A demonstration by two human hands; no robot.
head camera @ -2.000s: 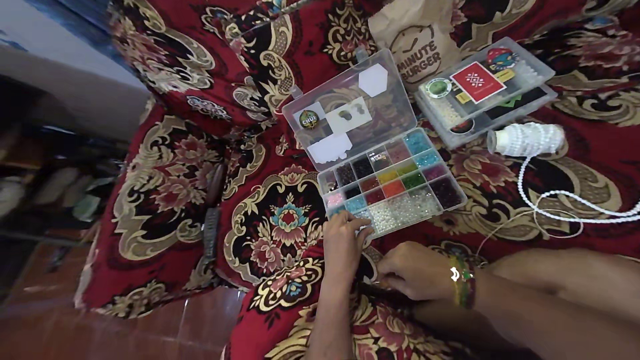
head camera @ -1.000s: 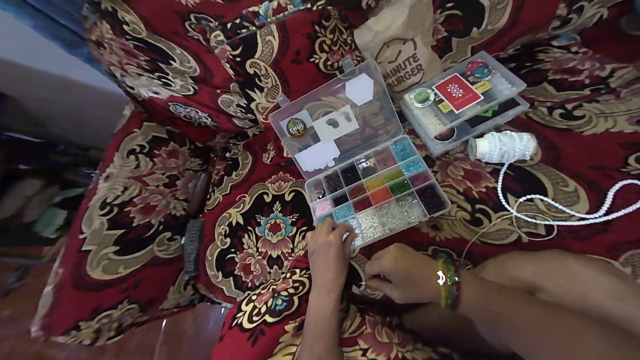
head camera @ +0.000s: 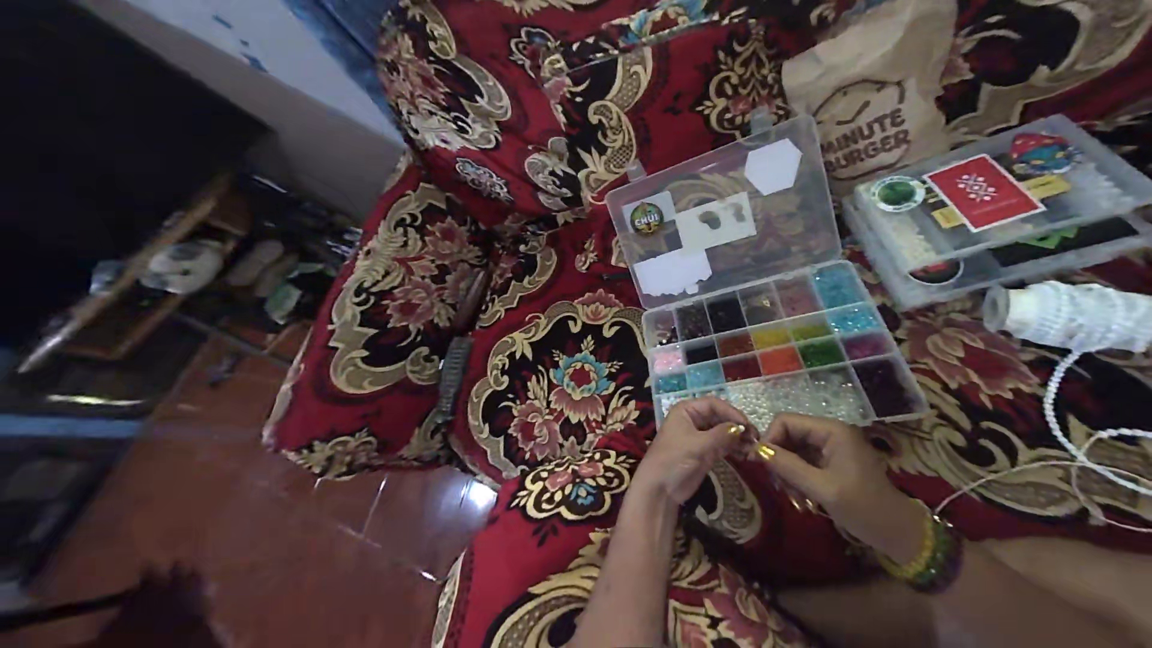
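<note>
An open clear plastic bead organizer (head camera: pixel 781 346) lies on the patterned sofa, its compartments filled with beads sorted by color. Just in front of its near edge, over the clear and white beads, my left hand (head camera: pixel 697 447) has thumb and fingertips pinched together; anything between them is too small to make out. Close beside it, the fingertips of my right hand (head camera: pixel 823 472) are also pinched, nearly touching the left ones. A beaded bracelet (head camera: pixel 931 551) circles the right wrist. Thin white cord (head camera: pixel 999 472) runs from near that wrist toward the right.
Right of the organizer are stacked clear plastic cases (head camera: pixel 999 207) with a red card on top, and a spool of white beaded strand (head camera: pixel 1080 315). Behind stands a brown paper bag (head camera: pixel 873 90). A dark remote-like object (head camera: pixel 453 378) rests at the sofa seat's left gap.
My left hand has left the bead compartments' near edge and come to the right, beside my right hand. Their fingertips now meet or nearly meet. The view has shifted left.
</note>
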